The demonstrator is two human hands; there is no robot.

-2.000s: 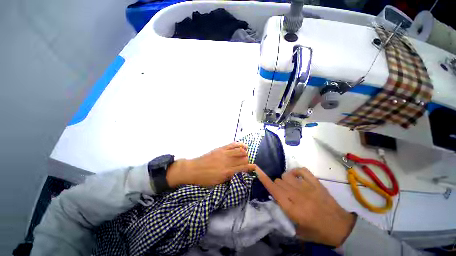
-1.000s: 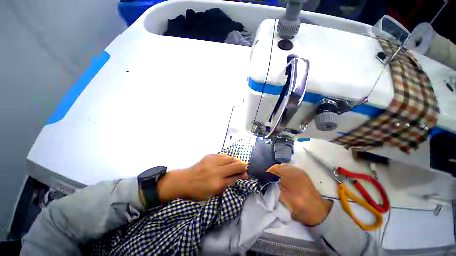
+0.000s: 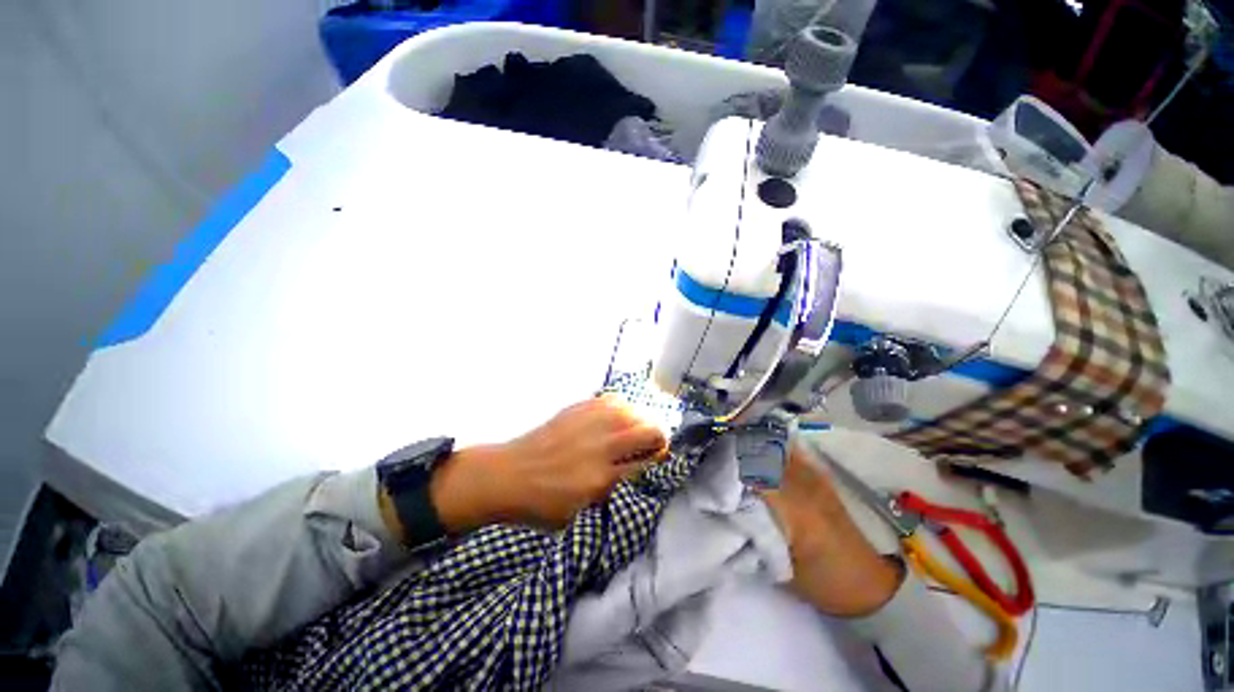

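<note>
The small-checked garment [image 3: 474,595] lies bunched from my lap up to the needle area of the white sewing machine [image 3: 880,203]. Light grey cloth [image 3: 663,568] hangs along its right side. My left hand [image 3: 555,466], with a dark watch on the wrist, holds the checked fabric just left of the presser area, fingertips in the bright lamp light. My right hand [image 3: 828,541] is at the right of the grey cloth, its fingers hidden behind the grey-blue block [image 3: 762,457] and cloth, so its grip cannot be seen.
Scissors with red and orange-yellow handles [image 3: 968,548] lie right of my right hand. A small dark object [image 3: 985,476] lies behind them. Plaid cloth [image 3: 1103,325] wraps the machine arm. Dark fabric [image 3: 548,97] sits in the trough at the back. Blue tape [image 3: 203,250] marks the left edge.
The checked garment's top part has moved in under the machine head, and the dark panel is now mostly hidden. My right hand has moved forward behind the block. The camera view has shifted.
</note>
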